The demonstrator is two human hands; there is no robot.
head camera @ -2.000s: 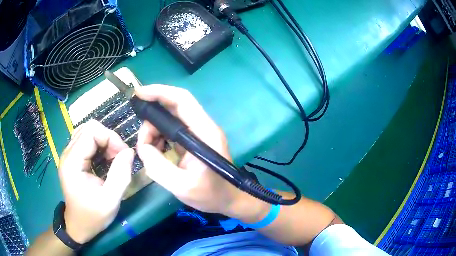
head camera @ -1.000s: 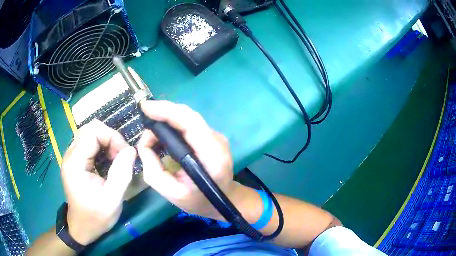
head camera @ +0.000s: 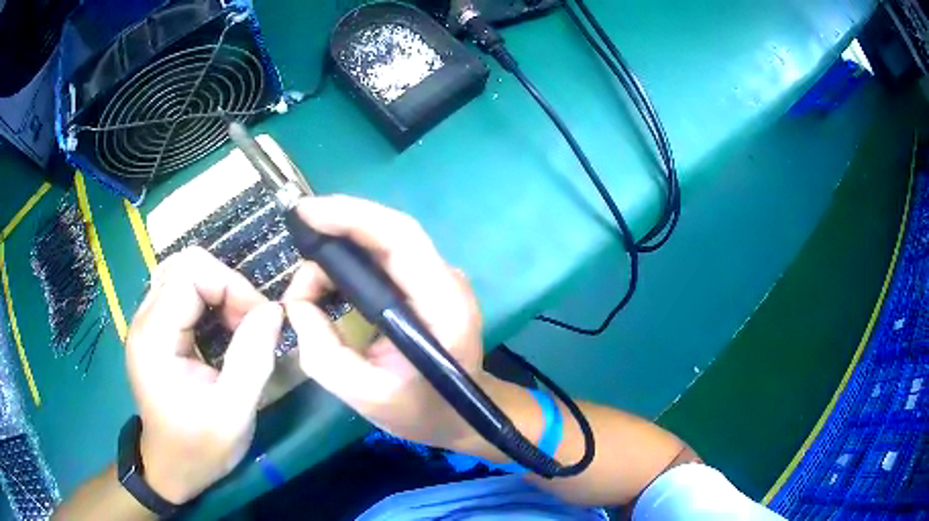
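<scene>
My right hand (head camera: 392,305) holds the black soldering iron (head camera: 407,341) across the palm, its silver barrel pointing up-left above the holder. My left hand (head camera: 204,356) is at the left, its thumb and index fingertips pinched together and meeting my right fingertips. Anything pinched between them is too small to tell. Under both hands lies the cream board holder (head camera: 209,201) with a dark circuit board panel (head camera: 244,239) of several rows. The hands hide its lower part.
A blue fume extractor fan (head camera: 168,112) stands behind the holder. A black tray of silvery bits (head camera: 392,66) is at the back. A spiky component pile (head camera: 66,275) lies at left between yellow tapes. Black cables (head camera: 581,153) loop on the green mat, and bubble wrap (head camera: 18,427) is far left.
The iron has swung steeper than two seconds ago, and its cord loop near the wrist has shifted. Both hands stay fingertip to fingertip over the panel, with only small movement.
</scene>
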